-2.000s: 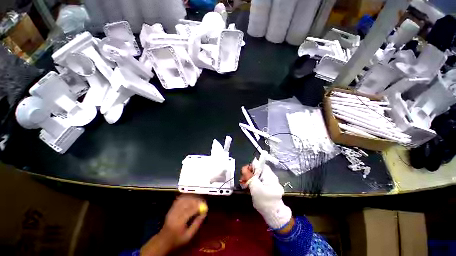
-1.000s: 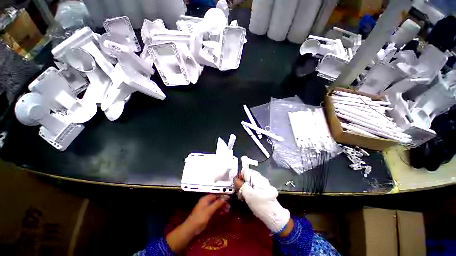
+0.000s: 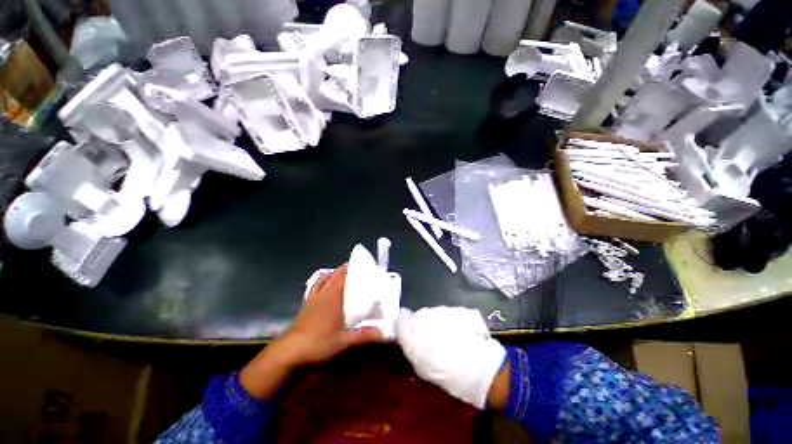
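A white moulded housing (image 3: pixel 363 295) with an upright fin sits at the bench's front edge, in front of me. My bare left hand (image 3: pixel 323 319) grips its left side, fingers over the base and thumb at the front. My right hand (image 3: pixel 450 349), in a white knitted glove, is at the housing's right side. Its fingertips are hidden behind the glove and the housing, so I cannot tell if they hold a small part. Several loose white rods (image 3: pixel 430 227) lie on the bench to the right of the housing.
A pile of white housings (image 3: pixel 208 143) is at the back left, more at the back right. A clear polybag (image 3: pixel 478 251) with white rods, a carton tray (image 3: pixel 630 227) of rods and small connector pieces (image 3: pixel 618 267) are on the right. A post (image 3: pixel 618 74) stands behind the tray.
My left hand has moved up from below the bench edge and taken hold of the housing, which is now turned. My gloved hand has turned and stays at its right side.
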